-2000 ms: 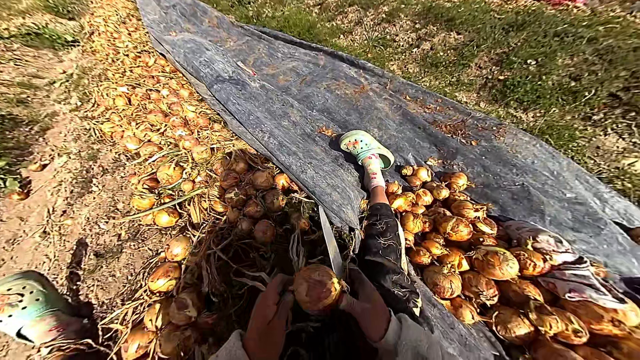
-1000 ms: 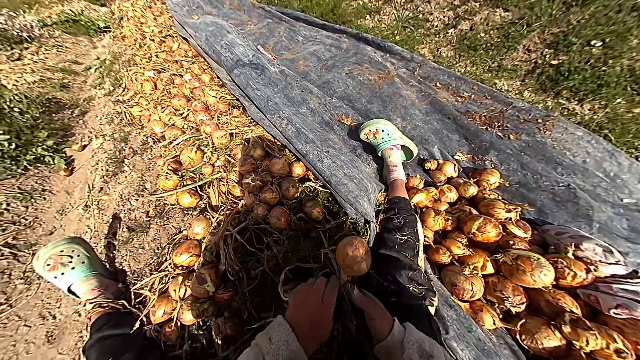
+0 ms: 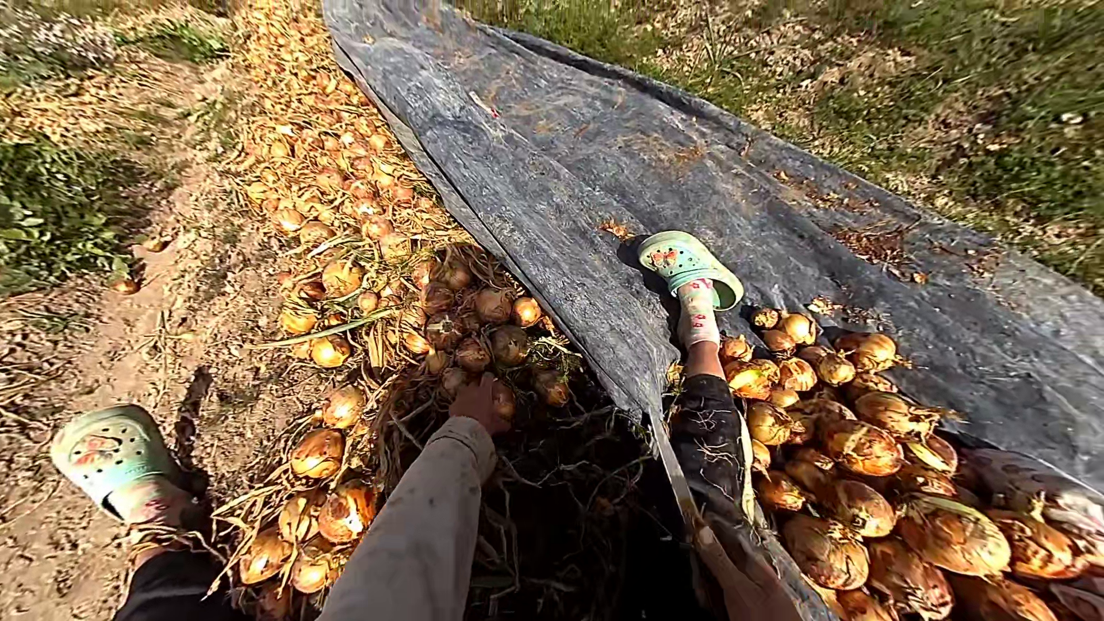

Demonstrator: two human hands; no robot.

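Observation:
My left hand (image 3: pixel 479 404) reaches out among the shaded onions, with its fingers at an onion (image 3: pixel 503 401) on the near side of that cluster. Whether the fingers have closed on it is hard to tell. Down at the lower right, my right hand (image 3: pixel 733 569) is closed around the handle of a knife; its long, narrow blade (image 3: pixel 673 466) points up and away, beside my trouser leg. A pile of trimmed onions (image 3: pixel 828 483) lies on the dark sheet to the right of that leg. Dry tops and roots lie in shadow between my legs.
A dark fabric sheet (image 3: pixel 604 172) runs diagonally across the ground, with my clog-shod foot (image 3: pixel 690 263) on it. My other clog (image 3: pixel 116 453) is on bare soil at left. A long row of onions (image 3: pixel 345 164) with dry tops stretches away. Patterned cloth (image 3: pixel 1026 483) lies at far right.
The onion that was between my hands is no longer there. My left hand has moved forward to the shaded onions, while my right hand is now lower right with the knife.

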